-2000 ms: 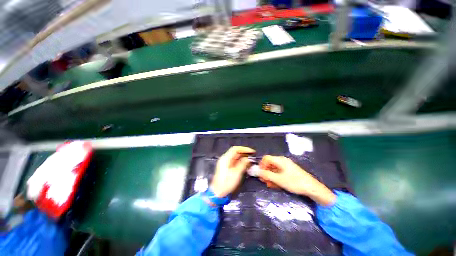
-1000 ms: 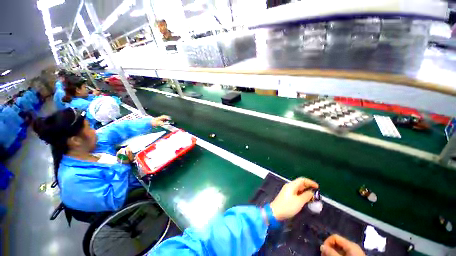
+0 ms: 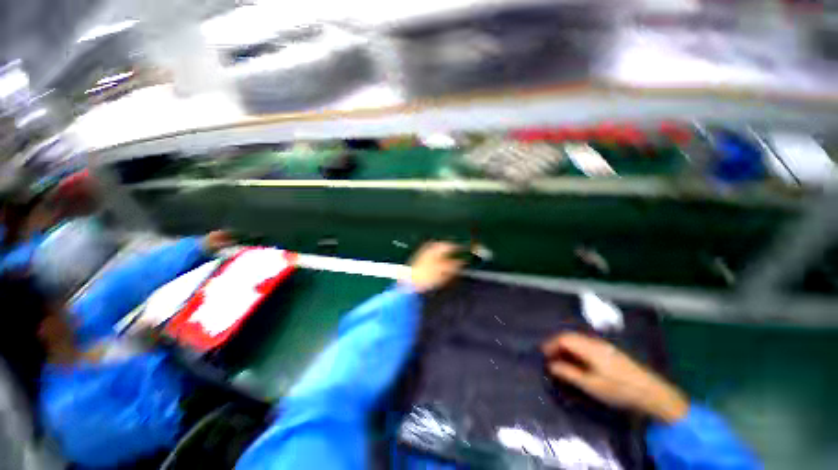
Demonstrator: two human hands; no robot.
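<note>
The view is strongly blurred. My left hand (image 3: pixel 436 266) is at the far left corner of the black tray (image 3: pixel 496 358), beside the conveyor edge. A small pale and dark part (image 3: pixel 480 253) shows just right of its fingertips; I cannot tell whether they touch it. My right hand (image 3: pixel 606 372) is over the right part of the tray with its fingers bent; I cannot tell whether it holds anything. A white scrap piece (image 3: pixel 602 312) lies at the tray's upper right. Shiny clear plastic (image 3: pixel 551 447) glares along the tray's near edge.
The green conveyor belt (image 3: pixel 368 215) runs behind the tray, with blurred small parts (image 3: pixel 593 258) on it. A red bin with white pieces (image 3: pixel 198 329) stands at left, beside a neighbouring worker in a blue smock (image 3: pixel 115 399). A shelf (image 3: pixel 322 122) crosses above.
The camera view has swung back right and down, so the tray shows more fully. My left hand is now at the conveyor edge, and the pale piece seen at its fingers before is blurred.
</note>
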